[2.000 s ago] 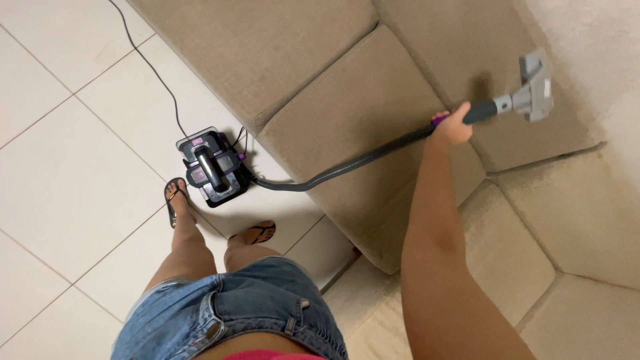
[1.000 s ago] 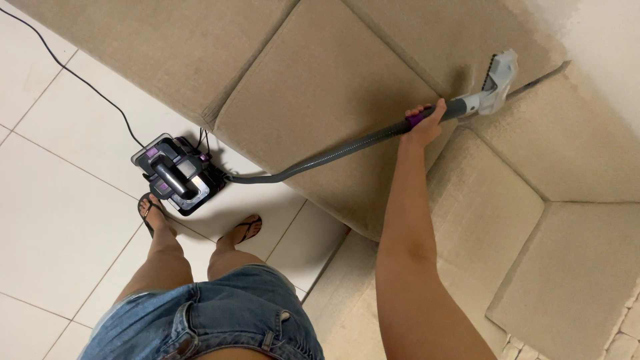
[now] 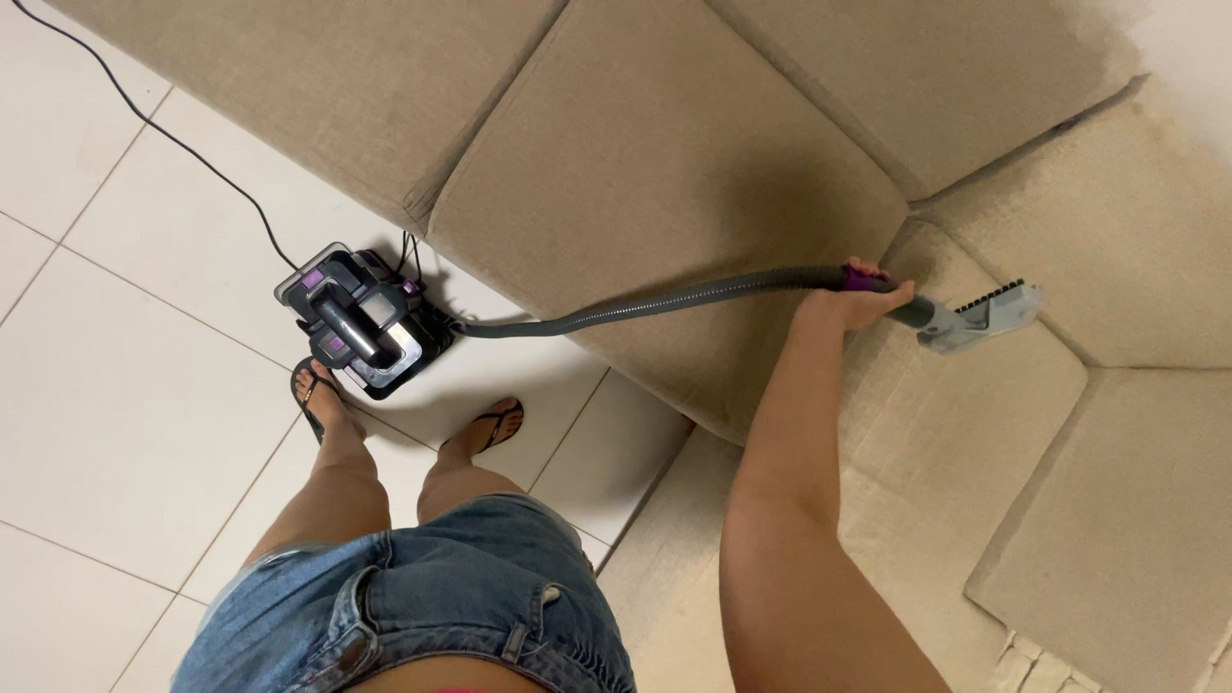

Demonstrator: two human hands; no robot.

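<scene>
My right hand (image 3: 857, 296) is closed around the dark grey handle (image 3: 910, 308) of a spot cleaner's hose, by its purple part. From the handle's end a light grey nozzle with black bristles (image 3: 987, 313) extends over the beige sofa near its corner; whether it touches the fabric I cannot tell. The ribbed hose (image 3: 664, 300) runs left across a seat cushion (image 3: 645, 183) down to the black and purple portable cleaner (image 3: 361, 322), which stands on the tiled floor beside the sofa. My left hand is out of view.
A black power cord (image 3: 183, 144) leads from the cleaner to the upper left over white floor tiles (image 3: 125, 385). My feet, in black flip-flops (image 3: 500, 423), stand close to the machine. Frayed or cracked upholstery (image 3: 1035, 664) shows at the lower right.
My right hand has moved from the upper sofa section down toward the corner cushions, carrying the hose and nozzle. The nozzle has turned, and its bristles now face up in view.
</scene>
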